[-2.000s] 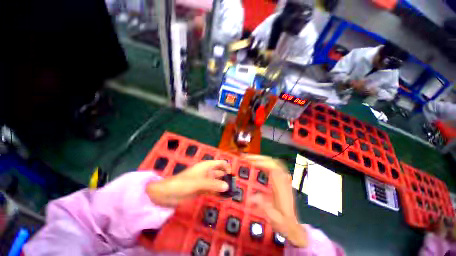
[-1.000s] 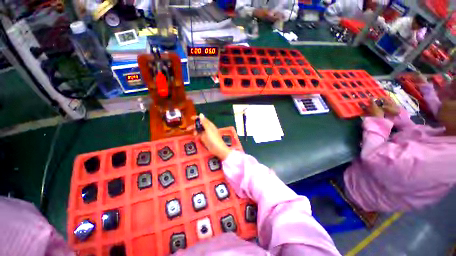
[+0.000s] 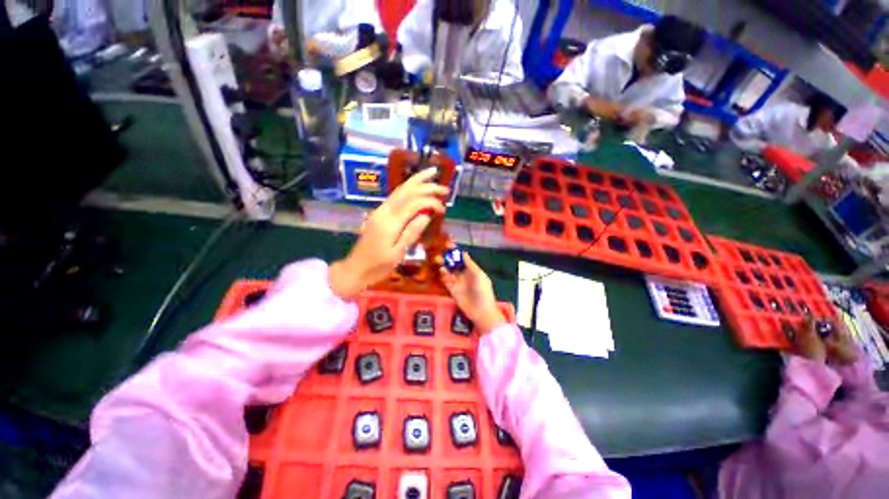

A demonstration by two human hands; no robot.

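Observation:
The orange-brown test fixture [image 3: 425, 278] stands behind the red-orange tray [image 3: 390, 397]. My left hand [image 3: 395, 234] is on the fixture's red clamp handle [image 3: 426, 216], fingers around it. My right hand [image 3: 472, 287] is just right of the fixture and holds a small dark glossy device unit [image 3: 454, 258] in its fingertips. A pale spot, the fixture nest [image 3: 415, 253], shows between my hands; whether a unit lies in it I cannot tell. The tray holds black units with pale centres, and one pale-faced unit [image 3: 412, 485] near the bottom edge. My left sleeve hides the tray's left part.
A blue-framed meter [image 3: 366, 177] and a power supply [image 3: 493, 159] with red digits stand behind the fixture. Paper sheets [image 3: 575, 312] with a pen, a calculator [image 3: 682, 300] and further trays [image 3: 604, 216] lie to the right. Another person's hands [image 3: 814, 336] work at the far right tray.
My left hand has come into view and onto the clamp handle. My right hand still holds a unit beside the fixture. The view has turned, so the fixture and tray sit further right.

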